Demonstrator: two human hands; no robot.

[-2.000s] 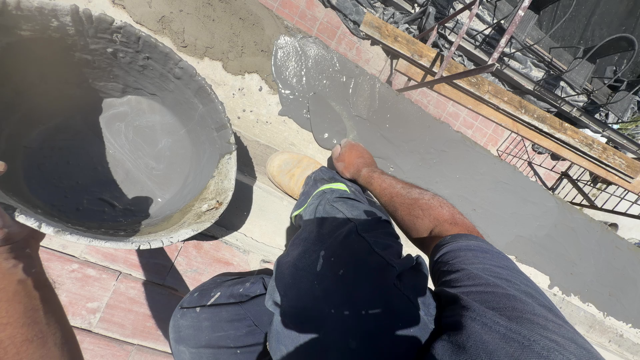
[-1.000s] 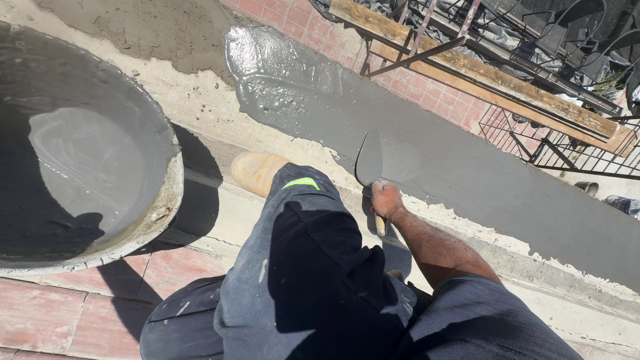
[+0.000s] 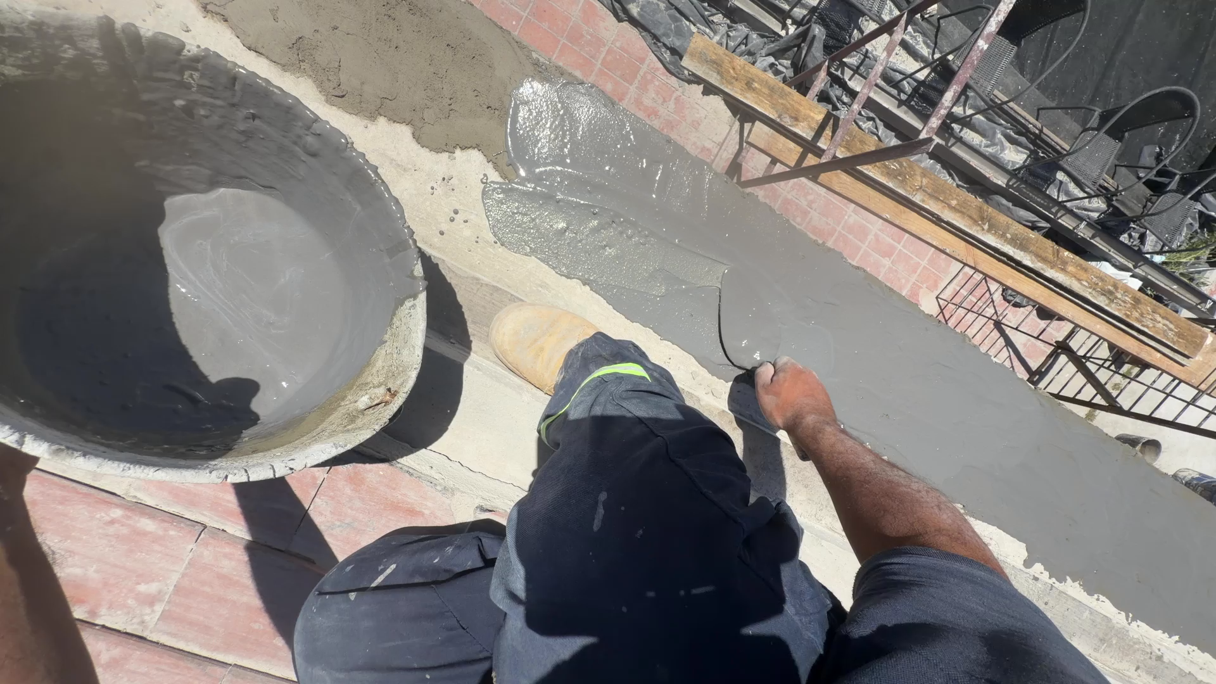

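Observation:
My right hand (image 3: pixel 790 391) is closed round the handle of a trowel (image 3: pixel 750 318), whose blade lies on wet grey cement slurry (image 3: pixel 912 380). This smooth slurry forms a long strip running from upper left to lower right; its upper end is shiny and lumpy. At the left stands a large round tub (image 3: pixel 407 351), its inside coated with grey mix and a pool of liquid slurry (image 3: pixel 252 285) at the bottom. My left forearm shows at the left edge below the tub, and the left hand itself is hidden behind the tub or out of frame.
My tan boot (image 3: pixel 540 342) rests on the pale ledge between tub and strip. Beyond the strip are wooden planks (image 3: pixel 950 214), a rusty metal frame (image 3: pixel 879 157), a wire rack (image 3: pixel 1102 370) and black chairs. Rougher, duller mortar (image 3: pixel 399 71) adjoins the strip's upper end. Reddish tiles (image 3: pixel 104 541) lie below.
The trowel, raised beside the strip's edge one second ago, now has its blade against the slurry. Fresh wet slurry has been spread along the near edge, left of the trowel.

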